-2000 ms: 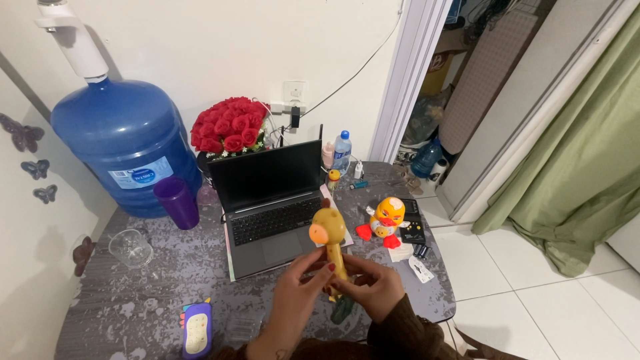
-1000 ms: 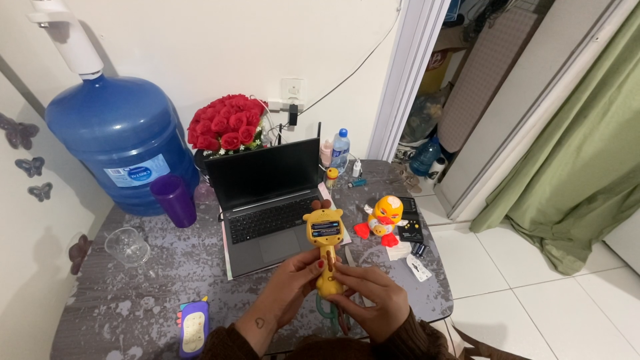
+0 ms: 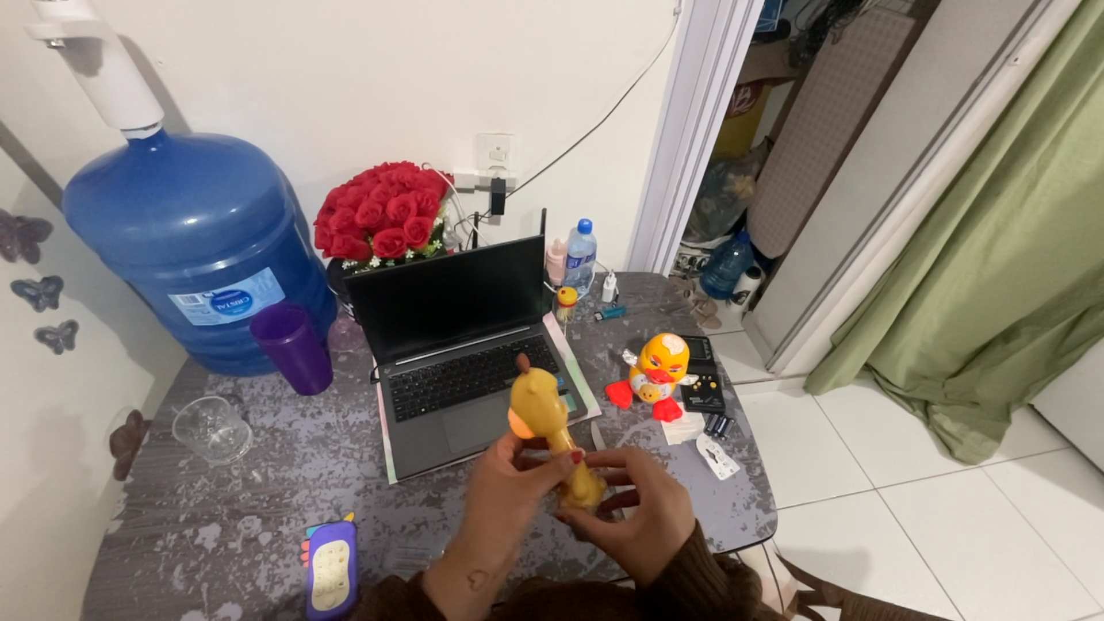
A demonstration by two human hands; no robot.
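Both hands hold a yellow plastic giraffe-shaped toy [image 3: 543, 401] upright in front of the laptop, its head turned to the left. My left hand [image 3: 509, 496] has its fingers and thumb around the neck. My right hand [image 3: 638, 509] grips the lower end of the toy from the right. Behind it stands an open laptop [image 3: 466, 362] with a dark screen. To the right of the laptop, a yellow and orange toy duck [image 3: 661, 375] with red feet stands beside a black handheld device [image 3: 703, 388]. A purple toy phone [image 3: 331, 569] lies at the front left.
A large blue water jug [image 3: 198, 250] and a purple cup [image 3: 293, 349] stand at left, near a clear glass [image 3: 214, 429]. Red roses [image 3: 384, 211] and a water bottle [image 3: 581, 259] are behind. Small batteries [image 3: 718, 426] and a white card [image 3: 717, 457] lie near the right edge.
A second ago a dark panel in the giraffe toy's back faced the camera; the toy has since been turned, and its orange snout shows at the left again. Both hands have kept hold of it.
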